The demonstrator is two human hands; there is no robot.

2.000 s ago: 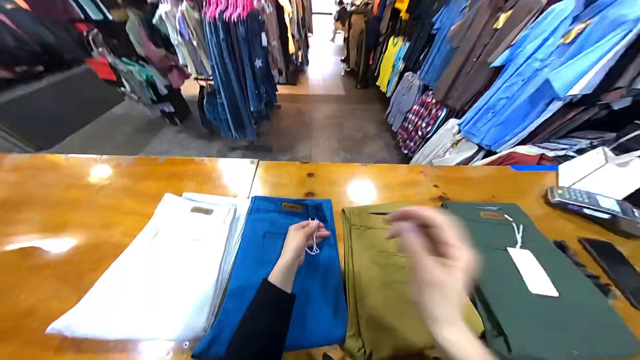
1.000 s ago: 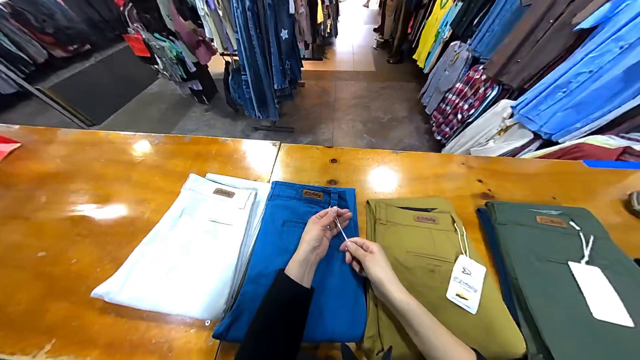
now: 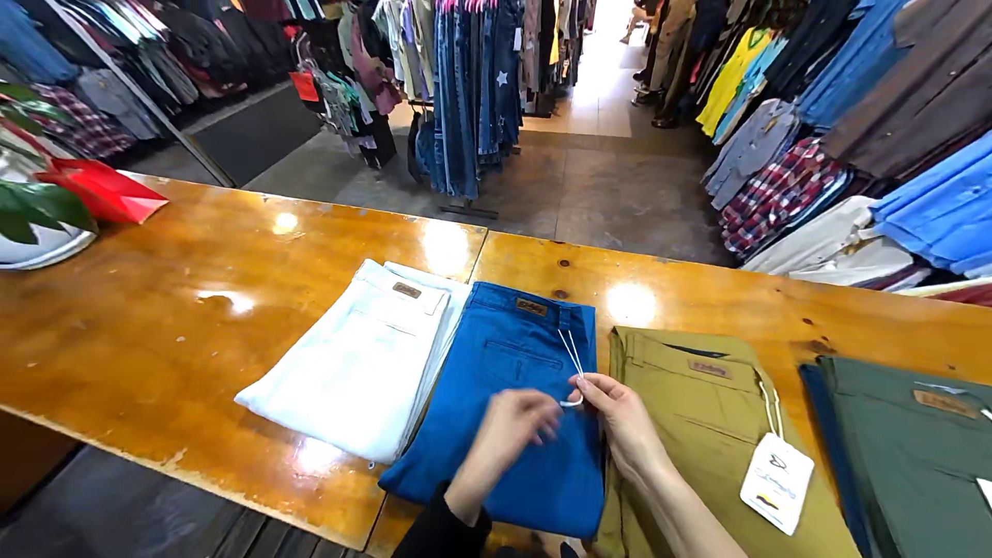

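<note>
Folded blue trousers (image 3: 515, 387) lie on the wooden counter, a white string (image 3: 572, 353) looped at their waistband. The string's lower end is pinched between the fingertips of my right hand (image 3: 616, 411). Just left of it, my left hand (image 3: 511, 434) hovers over the blue cloth, blurred, its fingers curled; nothing shows in it. Folded white trousers (image 3: 364, 356) are on the left. To the right lie olive trousers (image 3: 682, 449) with a white hang tag (image 3: 777, 484) on a string, then dark green trousers (image 3: 907, 434) on top of a navy pair (image 3: 833, 457).
At the counter's left end (image 3: 155, 310) stand a potted plant (image 3: 39, 209) and a red paper item (image 3: 108, 190). Beyond the far edge, jeans (image 3: 473, 93) hang on a rack, and shirts (image 3: 775, 186) hang at the right.
My left hand has come off the string near the waistband and moved down toward me. My right hand still holds the string. The view has swung left, showing the plant.
</note>
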